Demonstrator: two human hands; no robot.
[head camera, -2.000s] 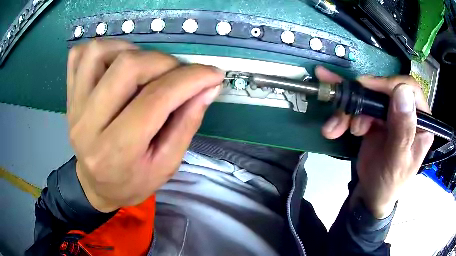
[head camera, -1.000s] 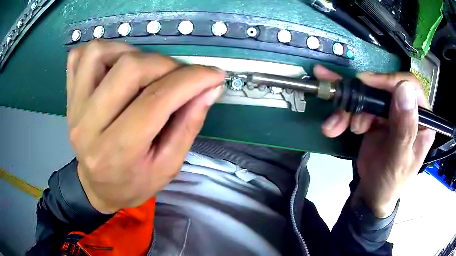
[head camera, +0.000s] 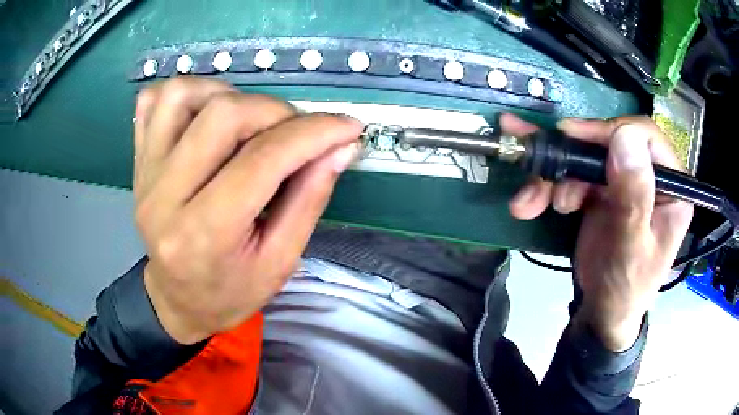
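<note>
A pale light strip (head camera: 421, 163) lies on the green mat, its left part hidden behind my left hand. My right hand (head camera: 620, 190) holds the soldering iron (head camera: 571, 158) like a pen, its silver barrel pointing left over the strip, the tip at or just above a contact. My left hand (head camera: 235, 190) is over the strip's left part, thumb and forefinger pinched close to the tip. A short thin strand seems to show at the fingertips, too small to tell clearly.
A dark strip with round white parts (head camera: 311, 60) lies behind the pale strip. Another light strip (head camera: 61, 53) is at the far left. Dark tools (head camera: 551, 40), a green holder (head camera: 679, 44) and a yellow sponge (head camera: 685, 130) are at the right. The cable (head camera: 703, 257) loops by the bench edge.
The view has shifted a little, showing more of the far-left strip. The iron's tip and my left fingertips stay close together over the same part of the pale strip.
</note>
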